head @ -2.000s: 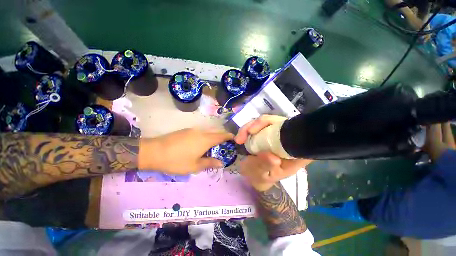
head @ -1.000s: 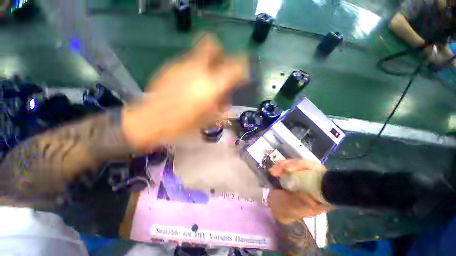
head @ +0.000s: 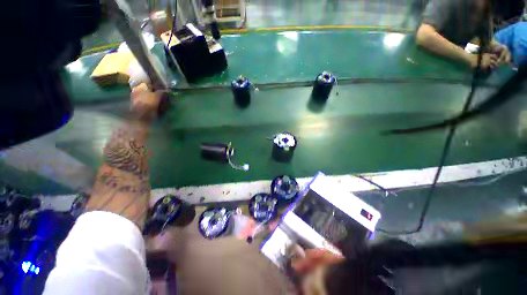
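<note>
My left hand [head: 147, 102] is stretched far out over the green conveyor, beside a pale post. A dark shape shows at its fingers, too blurred to tell whether it is held. My right hand [head: 316, 264] is low at the right, blurred, around the pale nose of the electric screwdriver [head: 361, 273], at the white screw feeder [head: 341, 201]. Black cylindrical units with round circuit boards stand near the feeder, one [head: 263, 206] touching its left side area and another [head: 214, 222] further left.
On the conveyor [head: 346, 132], several units stand apart and one [head: 215, 151] lies on its side, its wire trailing. A black box [head: 196, 55] and a yellowish block [head: 111, 70] are beyond. More units cluster at lower left, with blue lights. A person's arms [head: 448, 49] are at upper right.
My left hand has moved from the mat out over the conveyor. The view has tilted up towards the conveyor. My right hand has stayed with the screwdriver by the feeder.
</note>
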